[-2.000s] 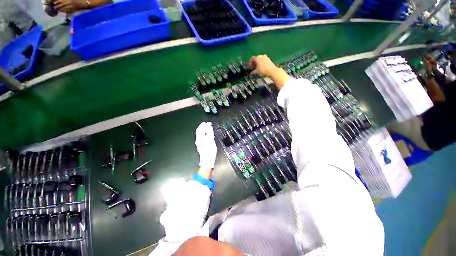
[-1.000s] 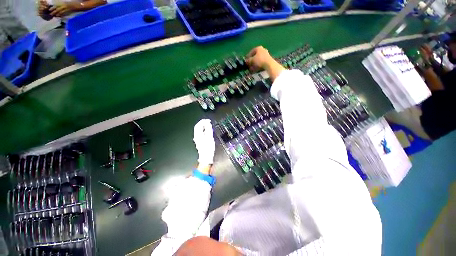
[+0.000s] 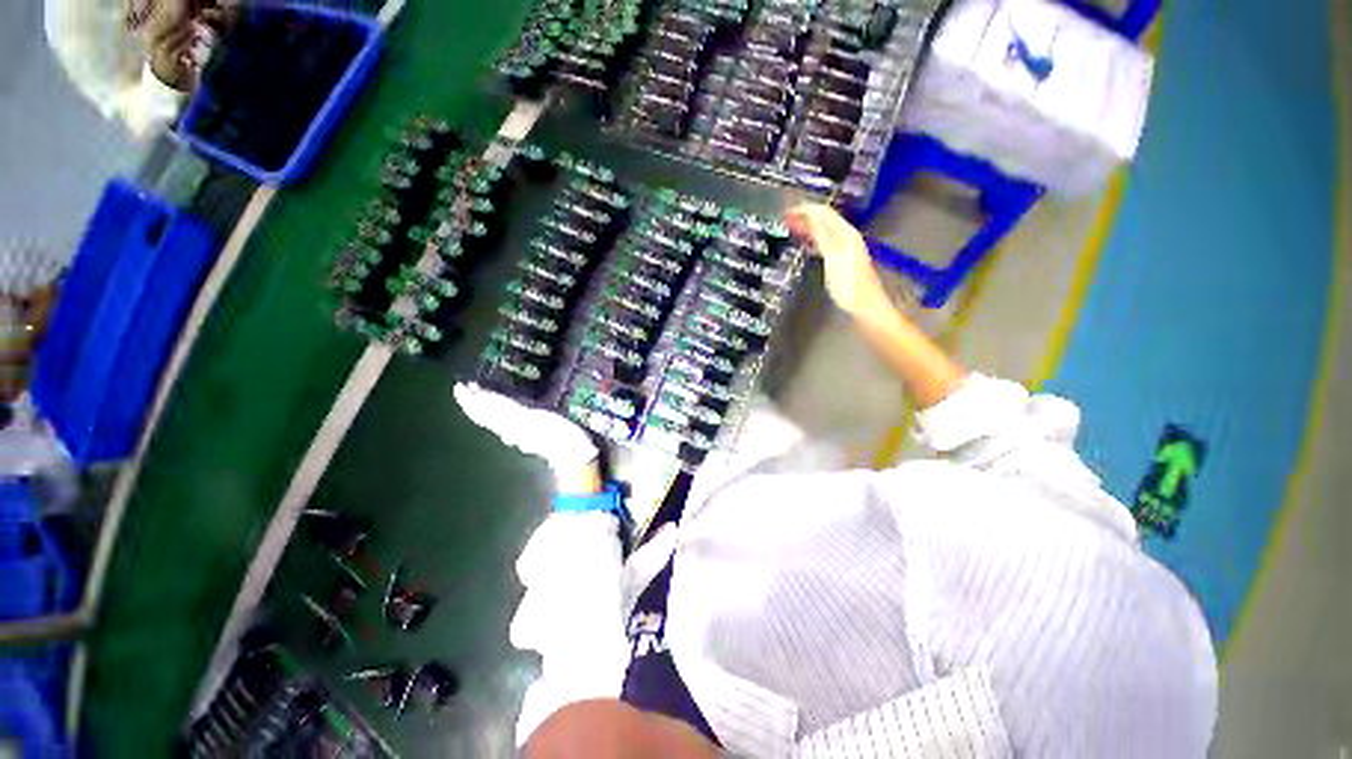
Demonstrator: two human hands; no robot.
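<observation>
A clear blister tray (image 3: 770, 344) lies on the dark bench in front of me, filled with rows of board assemblies (image 3: 552, 267) with green strips and dark blocks. My right hand (image 3: 833, 255), bare, has its fingers on the tray's far right edge; its thumb is hidden. My left hand (image 3: 529, 430), white-gloved with a blue wrist strap, is flat beside the tray's near left corner. Whether it grips the tray is not clear. More board assemblies stand in two rows (image 3: 389, 223) left of the tray.
Another filled tray (image 3: 722, 148) lies beyond. Loose dark units (image 3: 405, 604) and part of another tray (image 3: 282, 712) are at the lower left. Blue bins (image 3: 116, 326) line the far side, near another person's hand. White stacked cartons (image 3: 1038, 89) and a blue stool (image 3: 949, 223) are at upper right.
The view has turned to the right. My right hand has left the loose rows of assemblies and is now at the tray's far edge. My left hand is now close to the tray's near left corner.
</observation>
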